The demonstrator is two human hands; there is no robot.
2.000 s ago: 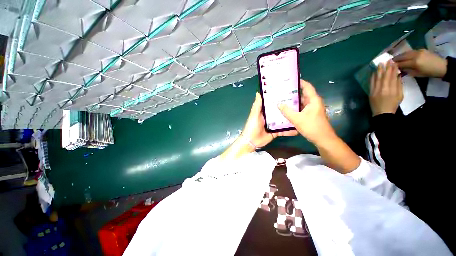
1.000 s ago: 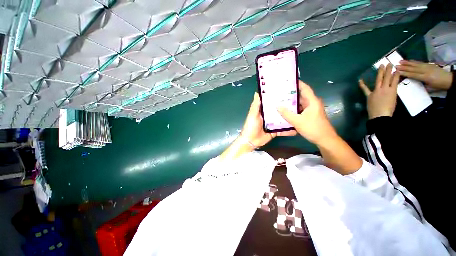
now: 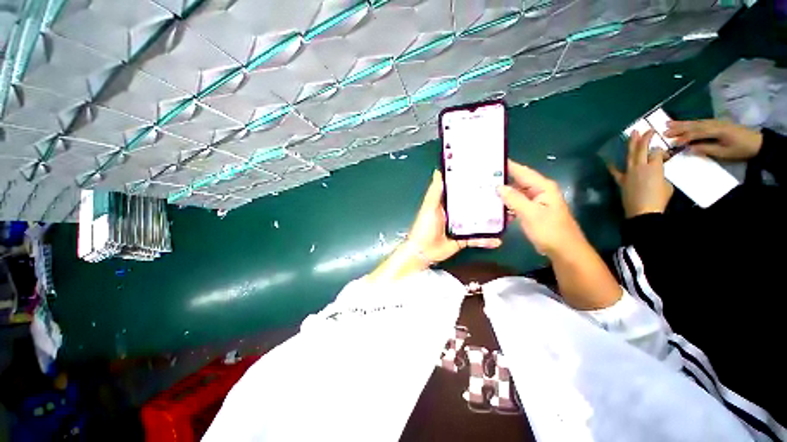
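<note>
A smartphone point(image 3: 474, 173) with a bright, pinkish-white screen is upright in front of me above the green bench. My left hand point(image 3: 434, 226) is around its lower left side and bottom, with the palm hidden behind it. My right hand point(image 3: 537, 205) is at its lower right edge, with the thumb at the screen's side. The screen's text is too small to read.
A long wall of folded white-grey boxes point(image 3: 285, 104) with teal edges spans the bench's back. A stack of flat blanks point(image 3: 125, 226) stands at the left. A coworker's hands point(image 3: 649, 173) hold a white carton point(image 3: 701, 177) at the right. A red stool point(image 3: 185, 404) is below the bench.
The phone has tilted slightly and sits a little lower in view. My right thumb has moved off the screen to its edge. The view has shifted slightly, and the coworker's hands have moved on the carton.
</note>
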